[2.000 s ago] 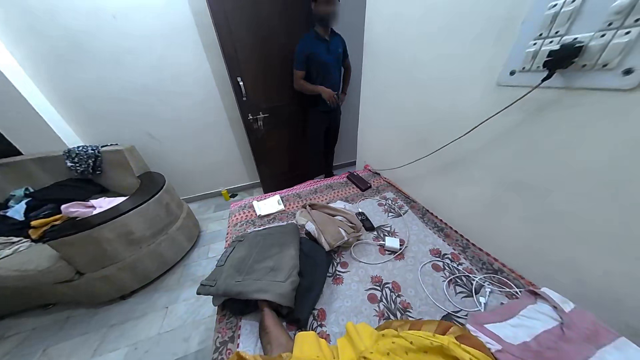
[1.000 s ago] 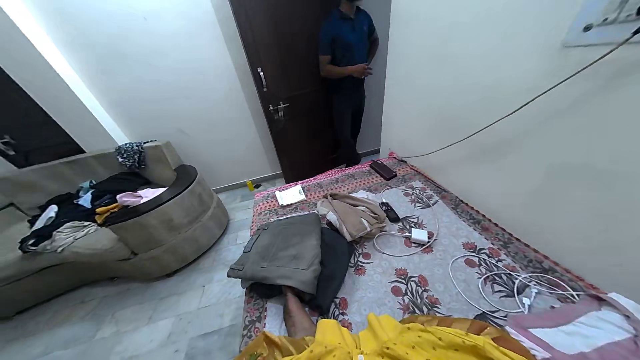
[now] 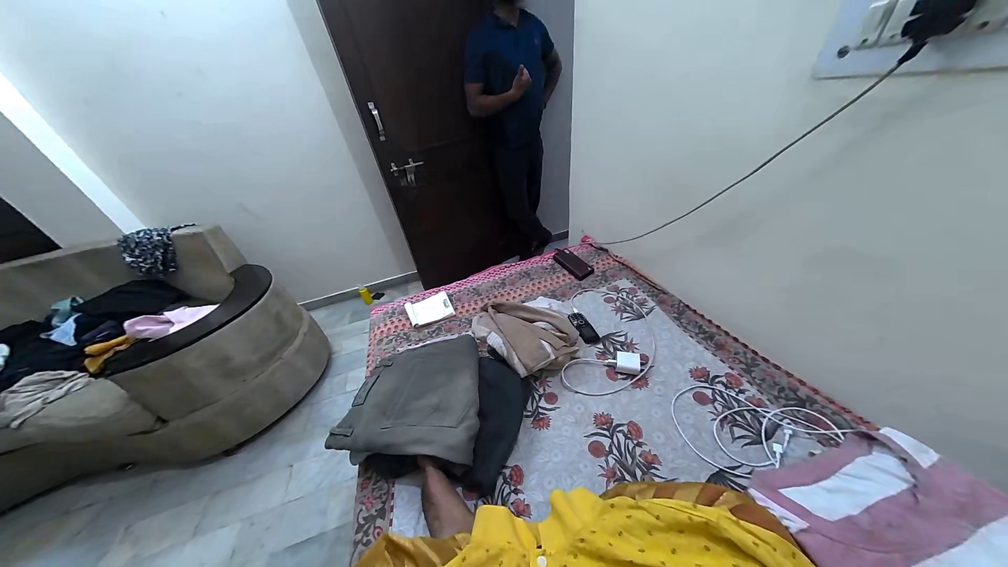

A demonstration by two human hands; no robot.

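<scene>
Neither my left hand nor my right hand shows. A bare limb [image 3: 445, 500] reaches up from the bottom edge; its end is hidden under folded grey-green trousers [image 3: 417, 402], and I cannot tell if it is an arm or a leg. Dark cloth [image 3: 500, 417] lies beneath and beside the trousers. In front of me a yellow patterned garment [image 3: 622, 531] spreads across the bottom edge. Further up the bed are a crumpled beige cloth [image 3: 526, 335], a black keypad phone or remote [image 3: 583, 327] and a white charger [image 3: 628, 362] with its cable. A pink and white garment [image 3: 874, 496] lies at the right.
A white pad or box [image 3: 430, 309] and a dark rectangular case [image 3: 573, 264] lie near the bed's far edge. Behind, a person [image 3: 512, 87] stands by a dark door [image 3: 425, 157]. A curved sofa [image 3: 228, 370] holds piled clothes. A cable [image 3: 756, 169] hangs from the wall socket.
The person by the door has raised one hand to chest height; both hands were together near the waist. The folded trousers and the things on the bed stay as they were.
</scene>
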